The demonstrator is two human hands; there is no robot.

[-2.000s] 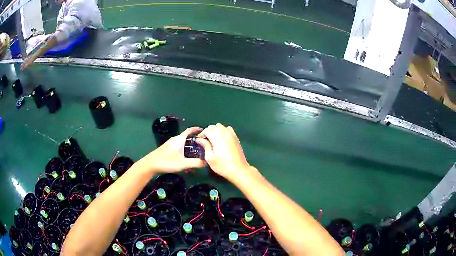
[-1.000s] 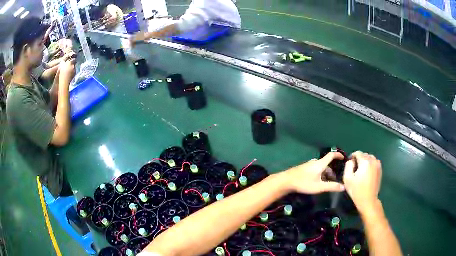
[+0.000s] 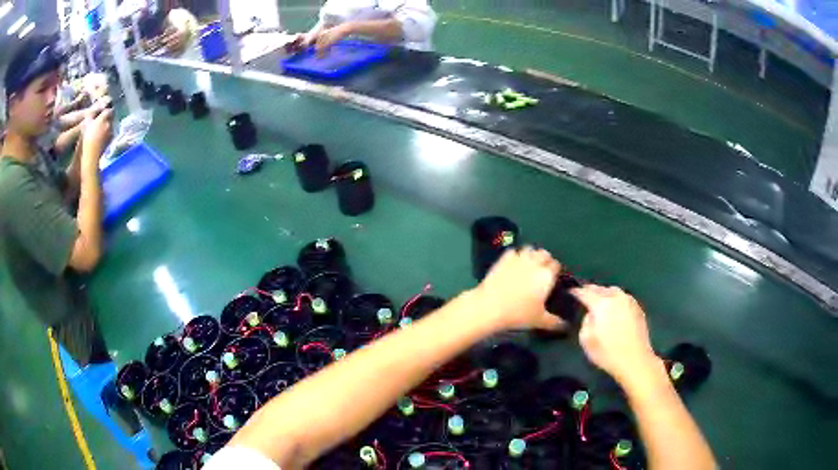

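My left hand (image 3: 526,286) and my right hand (image 3: 611,329) close around a dark black housing (image 3: 566,301) between them, low over the bench. The fingers hide much of it, and no circuit board can be made out there. A second black housing (image 3: 492,246) stands upright just behind my left hand, with a red lead and a pale green part on top. Another housing (image 3: 689,365) stands right of my right wrist. Many housings (image 3: 241,356) with green-topped components and red leads are massed below my forearms.
More housings (image 3: 355,190) stand in a line toward the back left, beside a small bluish board (image 3: 250,163). A black belt (image 3: 634,138) with a pale metal edge runs behind. A person (image 3: 46,202) sits left by a blue tray (image 3: 133,182); another works across the belt.
The view has swung left since the first frame. My hands have moved from a raised grip to a lower one around a housing. A housing now shows right of my right wrist.
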